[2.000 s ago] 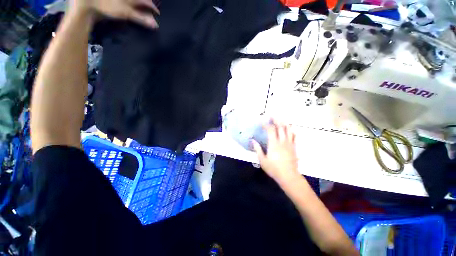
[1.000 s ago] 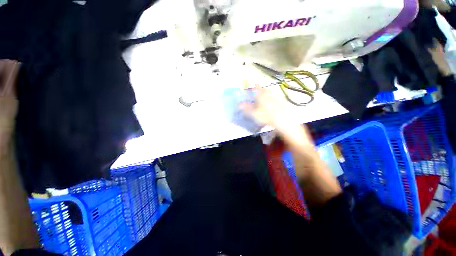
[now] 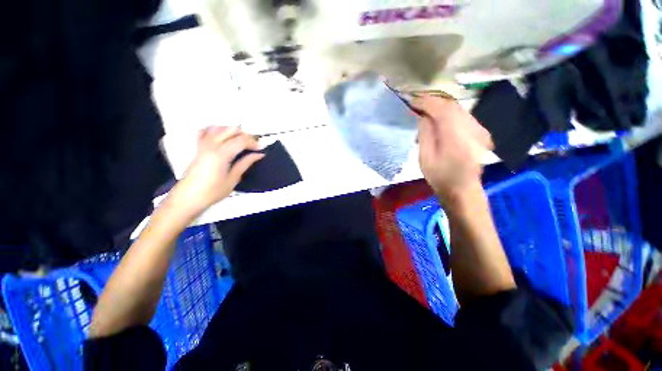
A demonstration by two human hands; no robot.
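Observation:
The pale blue-grey pocket piece (image 3: 374, 130) lies on the white table below the machine head, its pointed end towards the front edge. My left hand (image 3: 221, 163) pinches the left edge of a small black cut piece (image 3: 272, 170) at the table front; the fingers hide part of it. My right hand (image 3: 451, 138) is closed around the fabric scissors (image 3: 403, 97), right of the grey piece. Their dark blades point up-left, and a bit of gold handle shows above the fingers.
The white sewing machine (image 3: 501, 32) spans the top. Black garment panels (image 3: 72, 109) cover the left side. Another black piece (image 3: 512, 119) lies right of my right hand. Blue baskets stand below the table edge, left (image 3: 185, 290) and right (image 3: 533, 232).
My left hand has come from the far left onto the table, now on a black piece. My right hand has left the grey piece and taken hold of the scissors. The view has shifted slightly.

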